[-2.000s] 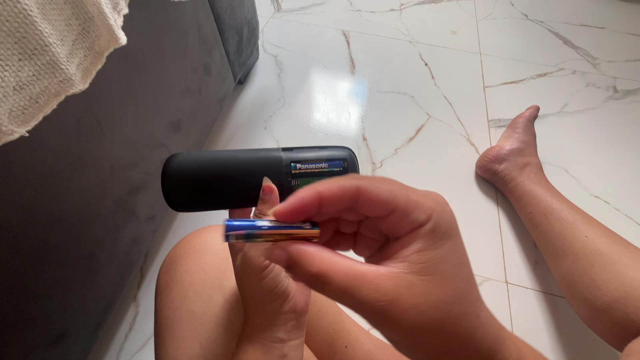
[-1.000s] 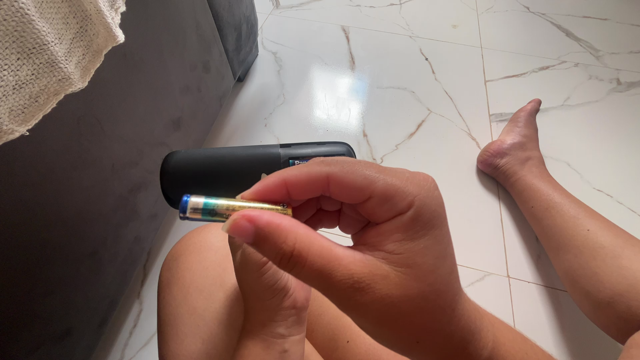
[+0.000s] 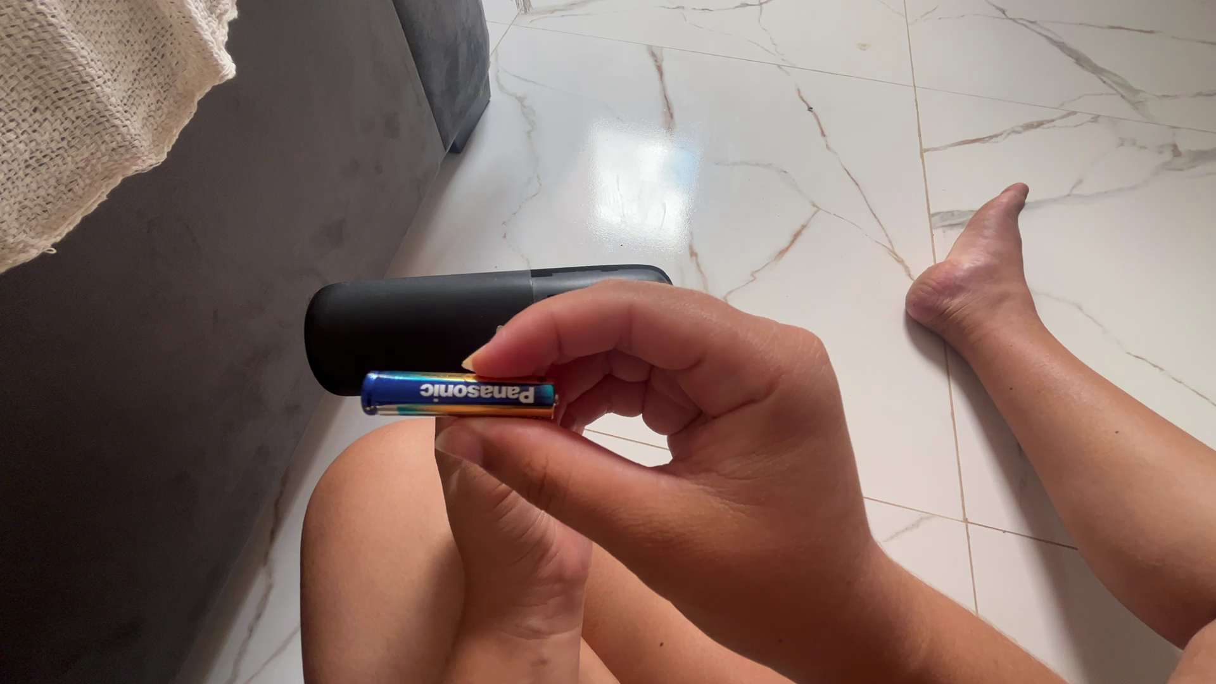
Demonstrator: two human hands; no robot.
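Observation:
My right hand pinches a blue and gold Panasonic battery between thumb and index finger. The battery lies level across the view, its lettering upside down. Behind it is a black remote control, held from below by my left hand, whose wrist and palm base show while its fingers are mostly hidden behind the right hand and the battery. My right hand also covers the remote's right part, so the battery compartment cannot be seen.
A grey upholstered sofa with a cream woven throw stands at the left. Marble-look floor tiles lie below. My bent knee is under the hands, and my bare foot rests at the right.
The battery was in front of my left hand, below the remote; it has moved left and up and been turned, so its lettering shows. The remote's compartment, with a battery inside, was visible earlier and is now covered.

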